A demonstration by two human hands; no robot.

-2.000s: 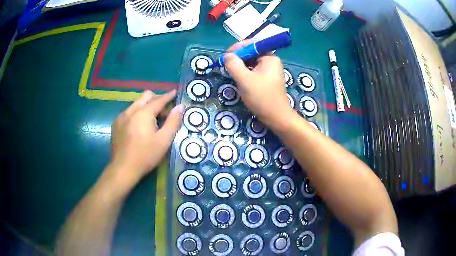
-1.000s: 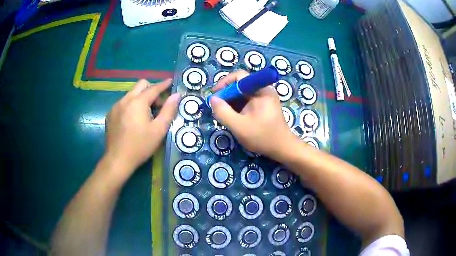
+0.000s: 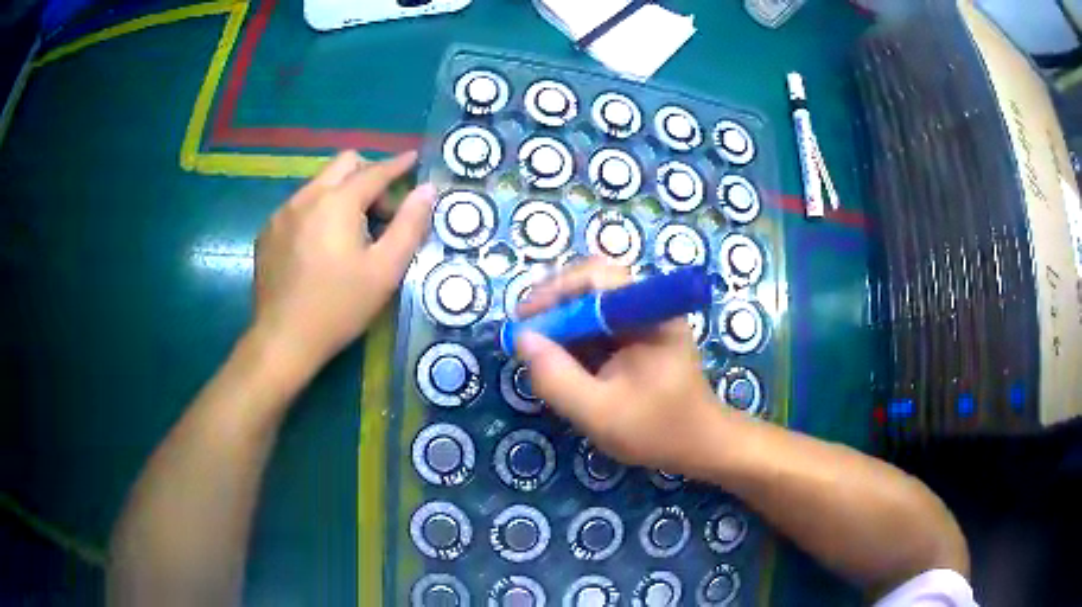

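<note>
A clear blister tray (image 3: 771, 279) lies on the glossy green surface, with rows of round components (image 3: 479, 93), each a pale ring with a dark inner ring and a shiny centre. My right hand (image 3: 629, 391) holds a thick blue marker pen (image 3: 629, 311) over the left part of the tray, near the fourth and fifth rows; its tip end is not clearly visible. The hand hides several components. My left hand (image 3: 338, 255) rests at the tray's left edge, fingers apart, thumb and forefinger tips near the rim, holding nothing.
A tall tray stack (image 3: 937, 237) with a cardboard sheet (image 3: 1020, 166) stands at the right. A white-barrelled pen (image 3: 806, 148) and thin pale tool lie right of the tray. Paper slips (image 3: 641, 42), a cut-off bottle (image 3: 774, 10) and a white fan's edge (image 3: 380, 10) are at the back.
My right hand with the blue marker has moved down the tray from the top row to around the fourth and fifth rows. The tray and back items sit higher in view. My left hand stays beside the tray.
</note>
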